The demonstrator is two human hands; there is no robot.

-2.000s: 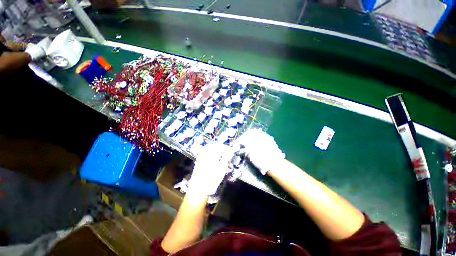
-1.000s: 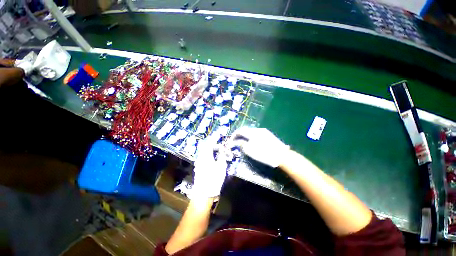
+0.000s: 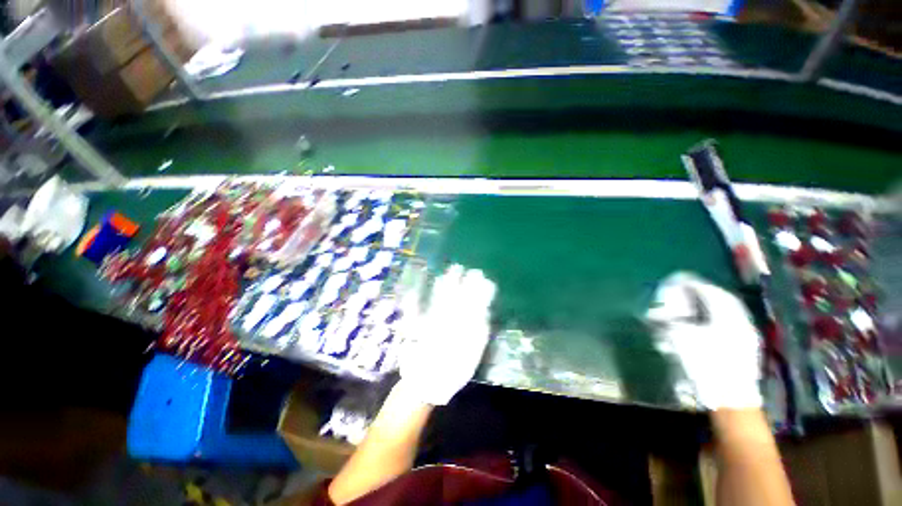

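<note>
My left hand point(image 3: 450, 331), in a white glove, is over the bench at the right edge of the clear tray, fingers close together; whether it holds anything is unclear. My right hand point(image 3: 714, 341), also gloved, is blurred over the bench just left of the long black-and-white stick-like piece point(image 3: 734, 222); a greyish spot shows at its fingers, but I cannot tell what it is. The clear tray holds rows of white and dark-blue wired modules point(image 3: 331, 287). A heap of red lead wires point(image 3: 203, 296) lies left of it, partly over the bench edge.
A tray of red wired components point(image 3: 831, 306) is at the right. A clear tub point(image 3: 297, 232) sits on the wires. A blue and orange item point(image 3: 107, 235) is far left. A blue stool point(image 3: 178, 407) and an open carton point(image 3: 307, 425) stand below. The green belt point(image 3: 396, 143) runs behind.
The view has turned right. My hands, together at the tray before, are now apart, the right one far to the right. The small white piece on the bench no longer shows.
</note>
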